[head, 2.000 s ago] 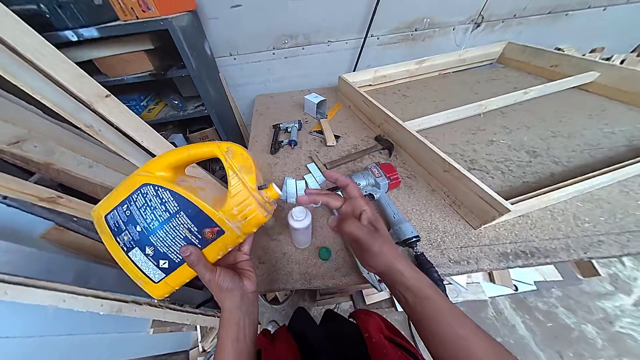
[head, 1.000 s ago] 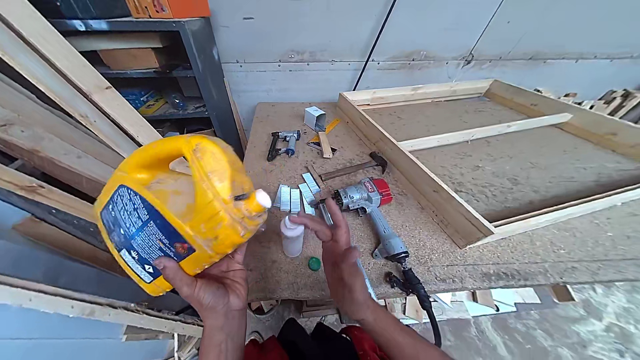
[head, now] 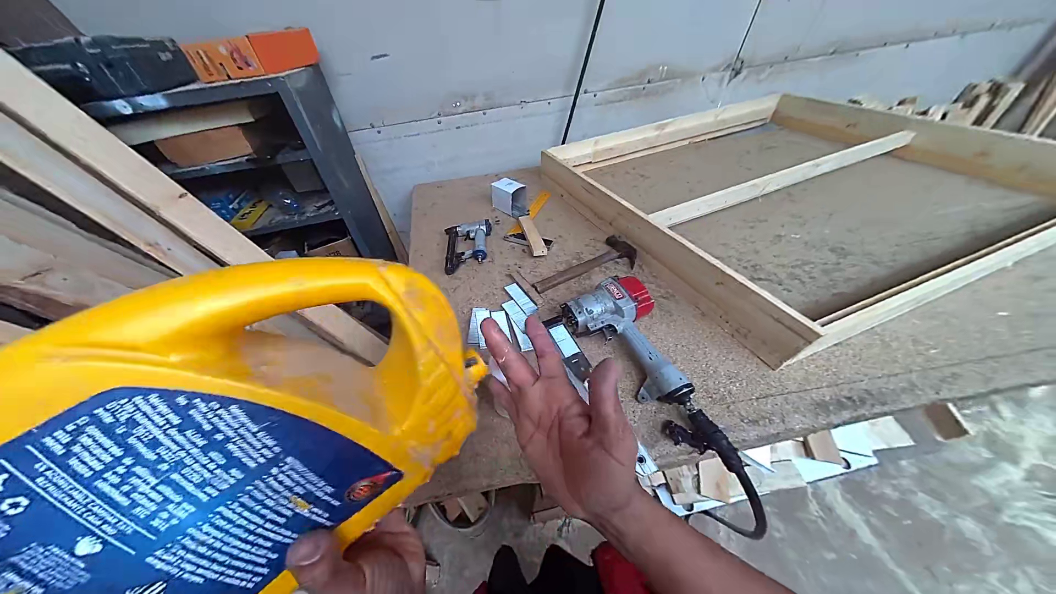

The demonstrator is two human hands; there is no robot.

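My left hand holds a large yellow plastic jug with a blue label, tilted so its spout points right. My right hand is raised just right of the spout, palm up, fingers apart, holding nothing. A small white bottle is mostly hidden behind the right hand and the jug. Strips of collated nails lie beyond the fingertips. Right of them rests a pneumatic nail gun with a red cap and a hose. A claw hammer and a smaller pneumatic stapler lie farther back on the workbench.
A wooden frame with a crossbar lies on the bench at right. Long boards lean at left, before a grey metal shelf with boxes. Wood offcuts are below the bench edge. The black air hose hangs over the edge.
The jug has come nearer the camera and spans more of the left side. My right hand has turned palm up with fingers spread. The white bottle, plain in the earlier frames, is now mostly hidden.
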